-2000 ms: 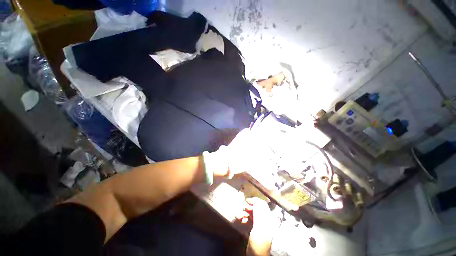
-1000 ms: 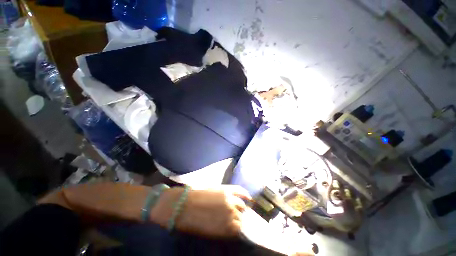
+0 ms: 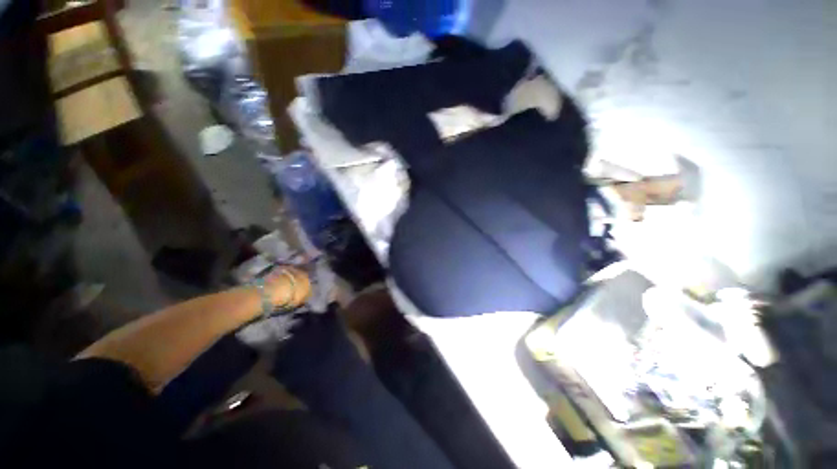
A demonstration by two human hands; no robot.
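Note:
My left hand point(image 3: 301, 286), with bracelets at the wrist, is low on the left, off the table and over the floor side. Its fingers are blurred, and I cannot tell whether they hold anything. Dark navy cloth point(image 3: 321, 362) shows just below it; whether they touch is unclear. My right hand is not in view. The navy panel bundle point(image 3: 486, 224) lies spread left of the machine, its rounded edge towards me. The sewing machine point(image 3: 665, 362) is at the lower right, mostly washed out by glare.
White crumpled lining point(image 3: 378, 197) lies under the bundle's left side. Tan scraps point(image 3: 653, 190) lie behind the machine by the scuffed wall point(image 3: 734, 101). A brown box point(image 3: 298, 78) stands at the back left, with blue plastic point(image 3: 422, 14) beside it. Wooden furniture point(image 3: 96, 110) stands on the littered floor.
The view has swung left, so the bundle and machine sit further right in the picture. My left hand has moved off the machine towards the floor side. My right hand has left the view.

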